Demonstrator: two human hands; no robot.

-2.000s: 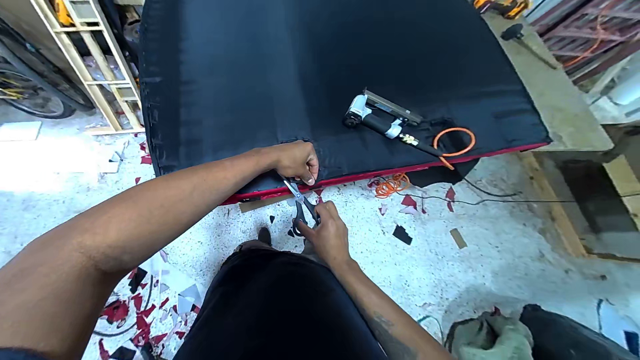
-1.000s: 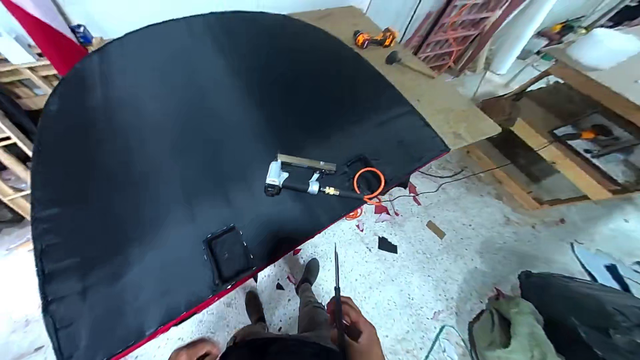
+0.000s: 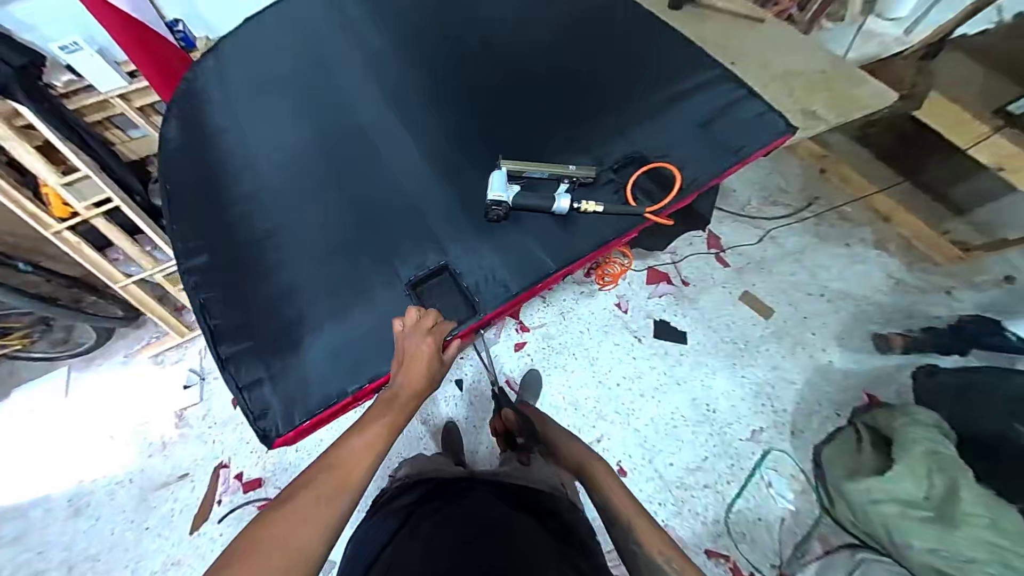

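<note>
A large panel covered in black fabric (image 3: 336, 192) lies before me, with red fabric trim (image 3: 552, 282) along its near edge. My left hand (image 3: 420, 348) grips that edge beside a small rectangular recess (image 3: 442, 294), thumb over the trim. Scissors (image 3: 490, 370) are in my right hand (image 3: 516, 428), their blades parted and pointing up at the trim just right of my left hand. Whether the blades touch fabric cannot be told. On the panel rests a pneumatic stapler (image 3: 532, 196) with an orange hose (image 3: 658, 166) joined to it.
Wooden frames (image 3: 104, 216) and a bicycle wheel (image 3: 56, 320) stand at left. Red and black scraps, a coiled orange hose (image 3: 613, 270) and a dark cable lie about the floor (image 3: 680, 400). Green cloth (image 3: 896, 480) lies at lower right, near a person's foot (image 3: 890, 344).
Since one second ago, my left hand has moved up onto the panel's edge by the recess. The scissors, upright with blades together then, now stand parted at the trim.
</note>
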